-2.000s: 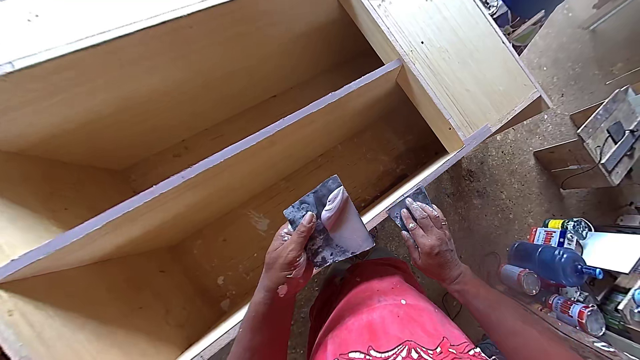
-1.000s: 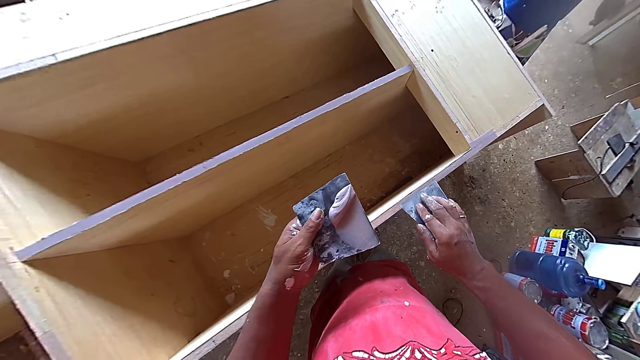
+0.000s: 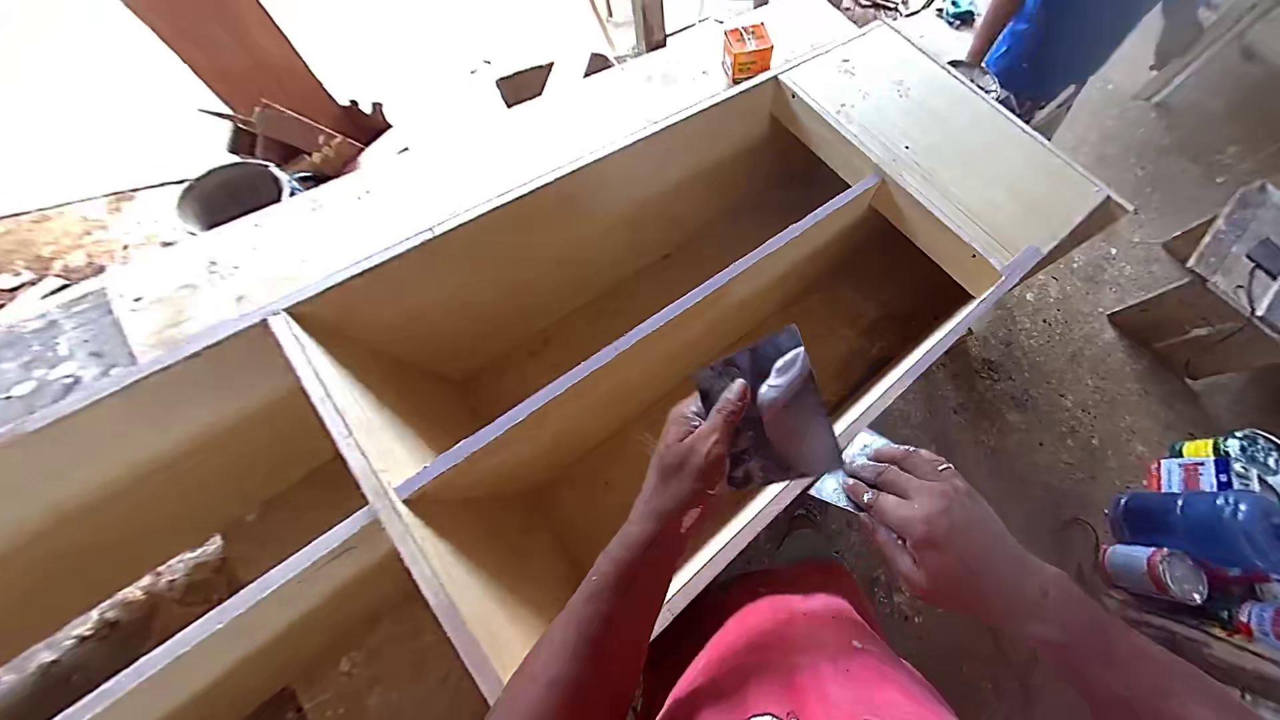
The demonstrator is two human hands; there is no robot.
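A flat, stained square plate (image 3: 765, 420) bearing a mound of pale putty (image 3: 785, 380) is gripped by my left hand (image 3: 700, 445), its thumb on top. It is held above the near edge of a wooden cabinet carcass (image 3: 640, 340) lying with its compartments facing up. My right hand (image 3: 915, 510) holds a thin putty-smeared spreader blade (image 3: 850, 470) against or just beside the cabinet's near edge, close to the plate's lower right corner. Pale filler coats the divider's edge (image 3: 650, 325) and the near edge.
An orange box (image 3: 748, 52) stands beyond the cabinet. A dark round container (image 3: 232, 195) is at upper left. At right are a blue plastic bottle (image 3: 1190, 525), a can (image 3: 1155, 573) and a wooden crate-like piece (image 3: 1200, 320). Part of another person (image 3: 1060, 45) shows at upper right.
The view has swung left and up, showing more of the cabinet. Both hands still hold the plate and blade; the blade is now closer to the plate.
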